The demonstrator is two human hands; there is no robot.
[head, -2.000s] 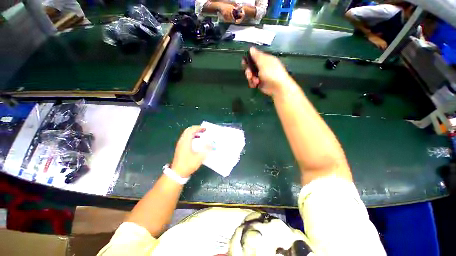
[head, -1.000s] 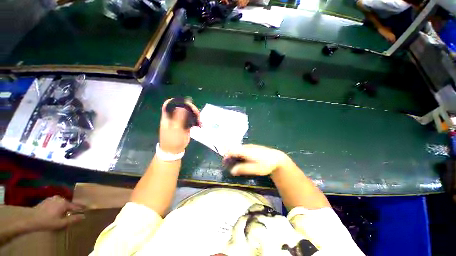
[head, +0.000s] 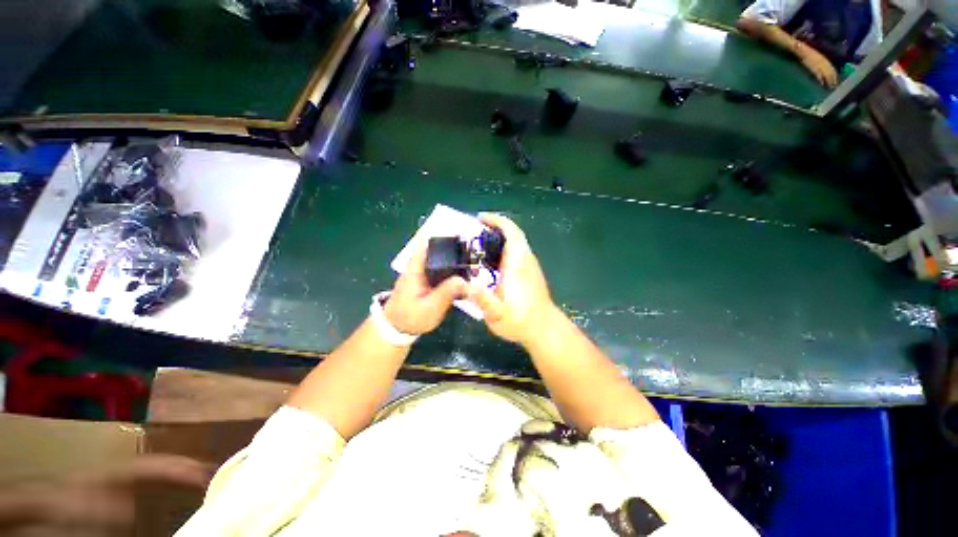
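Observation:
A black power adapter (head: 445,258) is held in my left hand (head: 418,302), its block facing up. My right hand (head: 517,294) is beside it and holds a bundled black cord (head: 486,248). The two hands are close together. White sheets (head: 441,222) lie on the green bench beneath the hands, partly hidden by them. Whether cord and block are joined cannot be made out.
Bagged adapters (head: 142,210) lie on a printed white board (head: 236,226) at left. Loose black units (head: 561,105) lie on the belt beyond. A blue bin (head: 830,462) is below right, an open carton (head: 63,451) lower left with a blurred hand over it.
My right hand reached over the belt, came back, and now meets my left hand over the sheets. My left hand has moved right from the sheets' left side.

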